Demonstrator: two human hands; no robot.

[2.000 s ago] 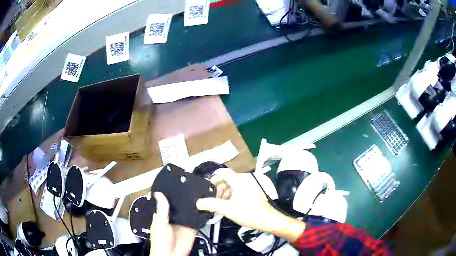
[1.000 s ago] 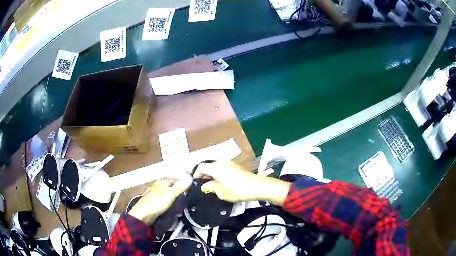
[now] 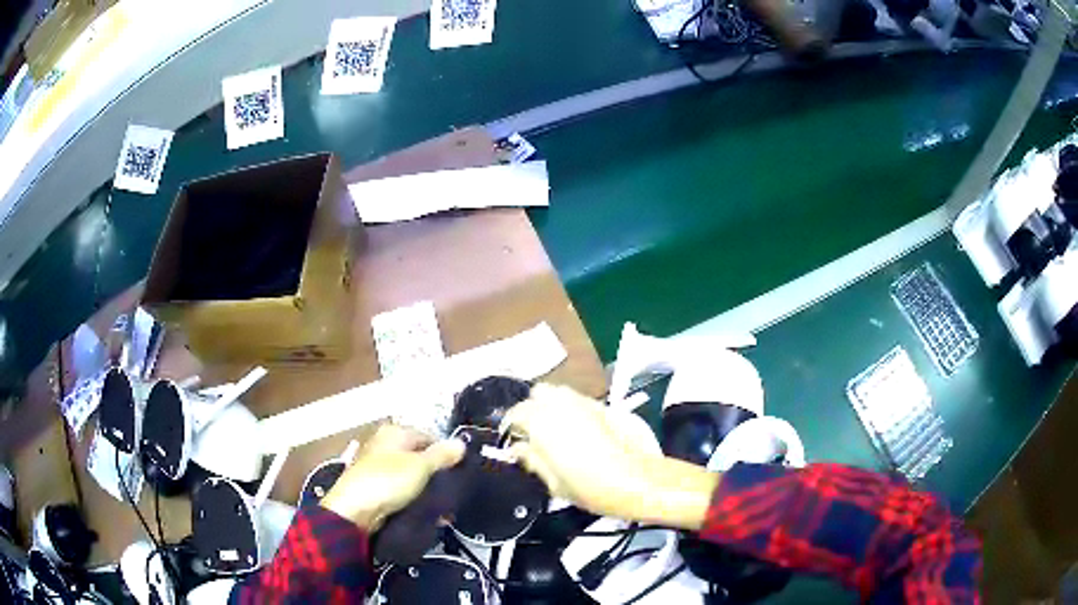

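Observation:
A security camera stands base up at the bottom centre, its flat round base (image 3: 497,502) black-faced with a white rim and small holes. My right hand (image 3: 579,455) is at the upper right edge of this base, fingertips on a small white item at the black face. My left hand (image 3: 388,475) is at the base's left edge, its fingers on a dark, blurred flat piece (image 3: 416,520) that looks like a black pad. The piece overlaps the base's left side; how firmly it is held is partly hidden.
An open cardboard box (image 3: 242,325) with a dark inside stands on the cardboard sheet (image 3: 455,266). White strips and a label sheet (image 3: 409,343) lie there. More cameras (image 3: 713,384) crowd both sides. Clear trays (image 3: 934,317) lie at right. QR-code tags (image 3: 357,56) hang at the shelf edge.
The black pad held up in front two seconds ago is now low at the camera base. Both hands have moved down to that base. My right hand has shifted slightly right since one second ago.

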